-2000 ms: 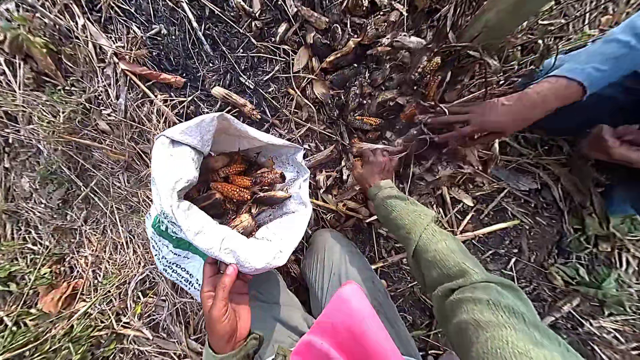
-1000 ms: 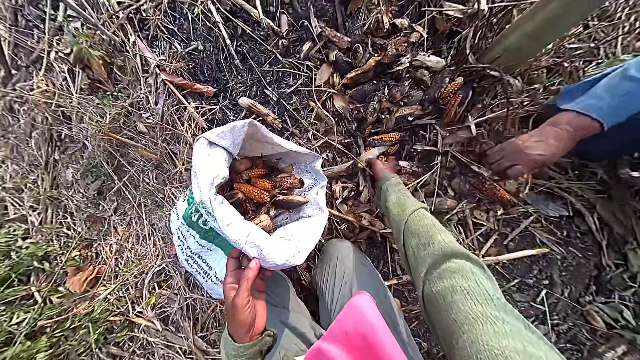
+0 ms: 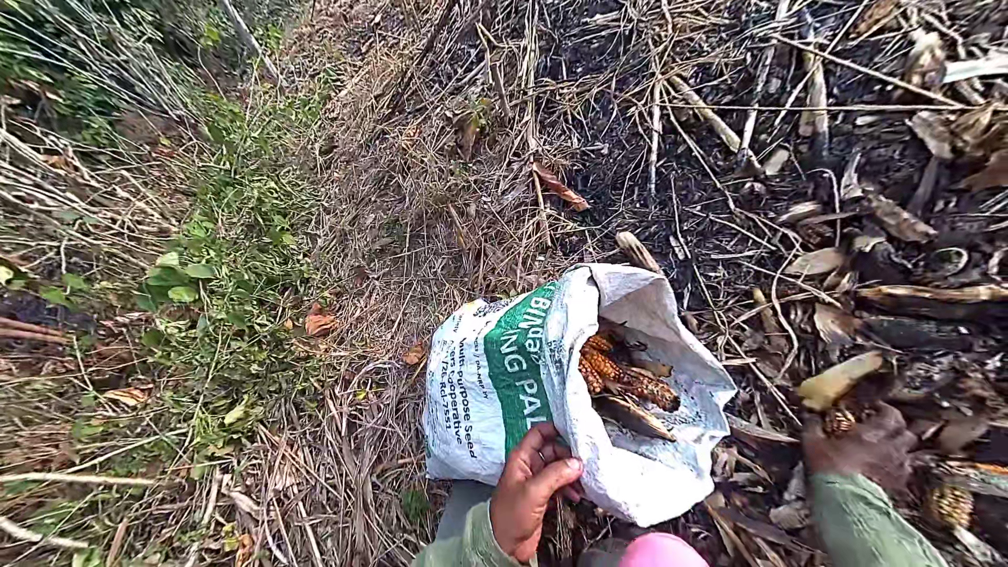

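Note:
A white woven plastic sack [image 3: 606, 472] with a green printed band leans tilted with its mouth toward the right. Inside lie several ears of orange corn [image 3: 610, 370], some charred, with bits of husk. My left hand [image 3: 537, 488] pinches the near side of the sack between thumb and fingers. To the right of the sack, my right hand [image 3: 862, 445], slightly blurred, holds an ear of corn [image 3: 839, 421] with pale husk on it. Another ear of corn [image 3: 949, 504] lies on the ground right of that hand.
Dry stalks, husks and dark burnt soil [image 3: 606, 150] cover the ground above and right of the sack. Green weeds [image 3: 236, 276] and dry grass grow on the left. A pink thing [image 3: 661, 551] shows at the bottom edge, near my knees.
The view has swung left. The sack now tilts toward my right hand; its mouth faced more upward before. My right hand has lifted an ear. The other person's hand is out of view.

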